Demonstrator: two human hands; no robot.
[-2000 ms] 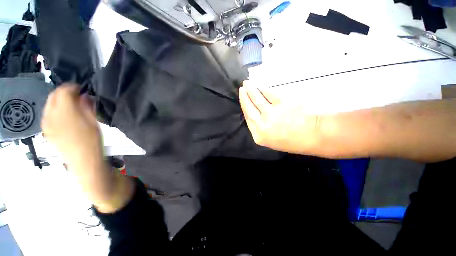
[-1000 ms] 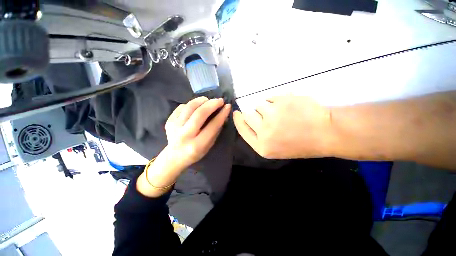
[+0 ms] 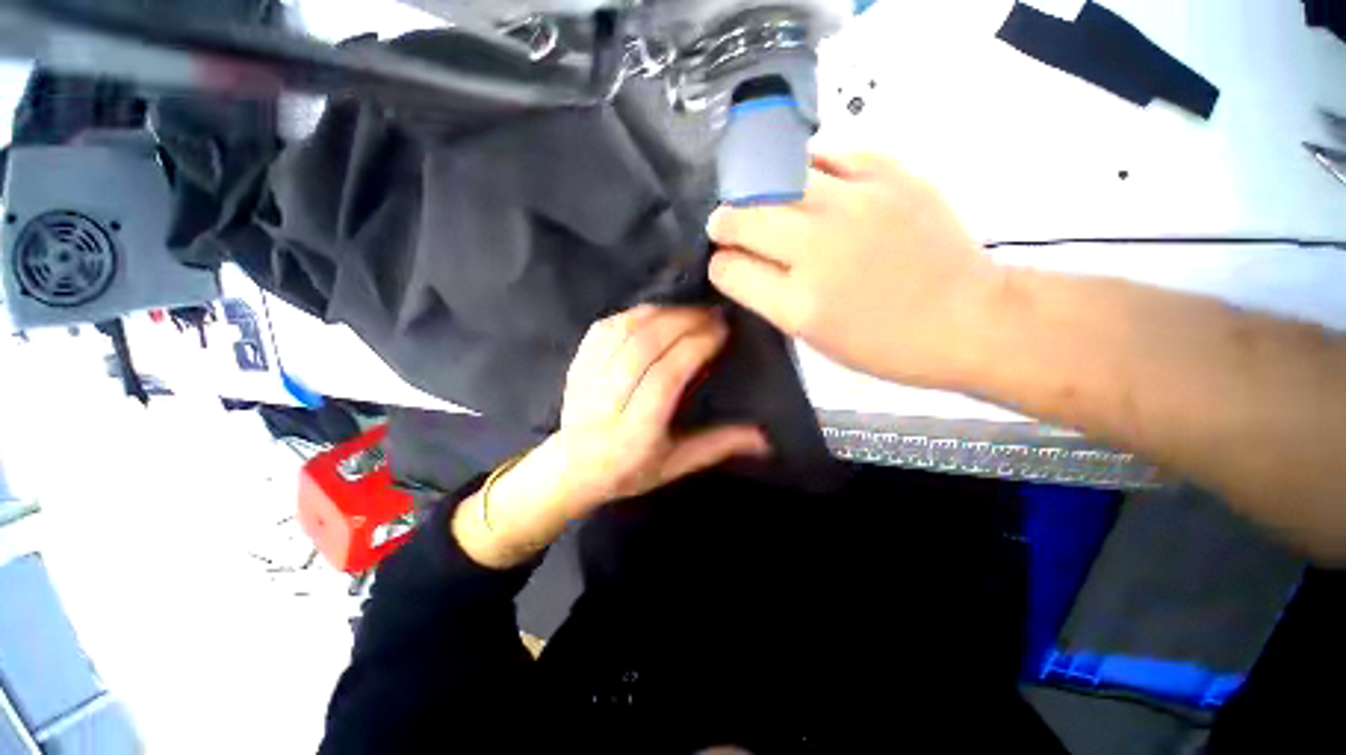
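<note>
The charcoal garment (image 3: 487, 221) lies crumpled on the white table, left of and below the machine, and hangs over the front edge. My left hand (image 3: 642, 391) holds the cloth below the needle area, fingers curled into it, thumb pointing right. My right hand (image 3: 849, 258) pinches the cloth edge with its fingertips, just below the blue-grey cylinder (image 3: 765, 148). The fingertips of both hands are close together. The machine's metal parts (image 3: 738, 52) are at the top; the needle itself cannot be made out.
A black fabric scrap (image 3: 1115, 62) lies on the white table (image 3: 960, 133). The ruler-marked edge (image 3: 989, 454) runs at the front. Blue crate (image 3: 1151, 671) at lower right bears a charcoal panel. A red stool (image 3: 347, 502) and grey vented box (image 3: 96, 236) are at the left.
My left hand came from the far left to the cloth beside my right hand, then slightly lower. My right hand has moved up beside the cylinder. The view has shifted, showing the red stool and ruler edge.
</note>
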